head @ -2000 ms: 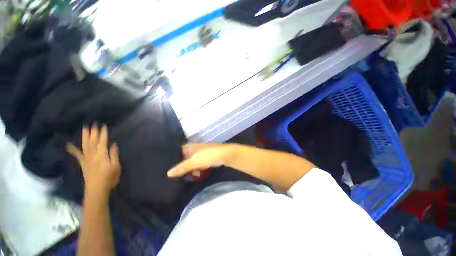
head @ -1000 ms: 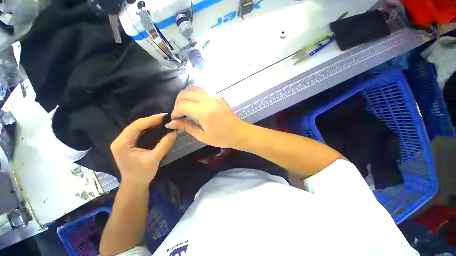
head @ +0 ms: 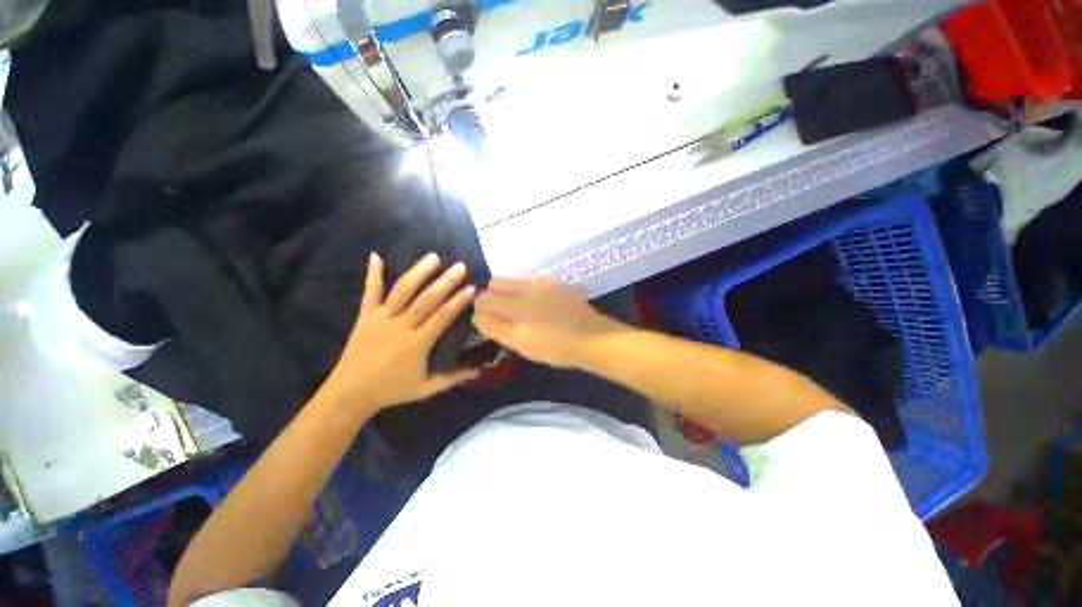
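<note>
The large black garment [head: 273, 225] lies over the table left of and under the needle area and hangs over the front edge. A white fabric piece [head: 89, 314] shows beside it at the left. My left hand [head: 409, 338] lies on the black cloth with fingers spread, palm down. My right hand [head: 528, 320] has its fingers closed on the cloth's right edge, close beside my left fingertips. The presser foot and needle area [head: 441, 160] is under a bright lamp, above both hands; glare hides its detail. The white sewing machine [head: 522, 59] stands behind.
Snips and a blue pen [head: 748, 133] lie right of the needle, beside a black pouch [head: 848, 97]. A marked ruler strip [head: 736, 208] runs along the front edge. A blue basket [head: 937, 344] holds dark cloth at the right. A red bin [head: 1009, 48] is far right.
My left hand has gone from pinching cloth beside the right hand to lying flat with spread fingers. My right hand has moved slightly right and down. The black cloth is spread flatter up to the needle.
</note>
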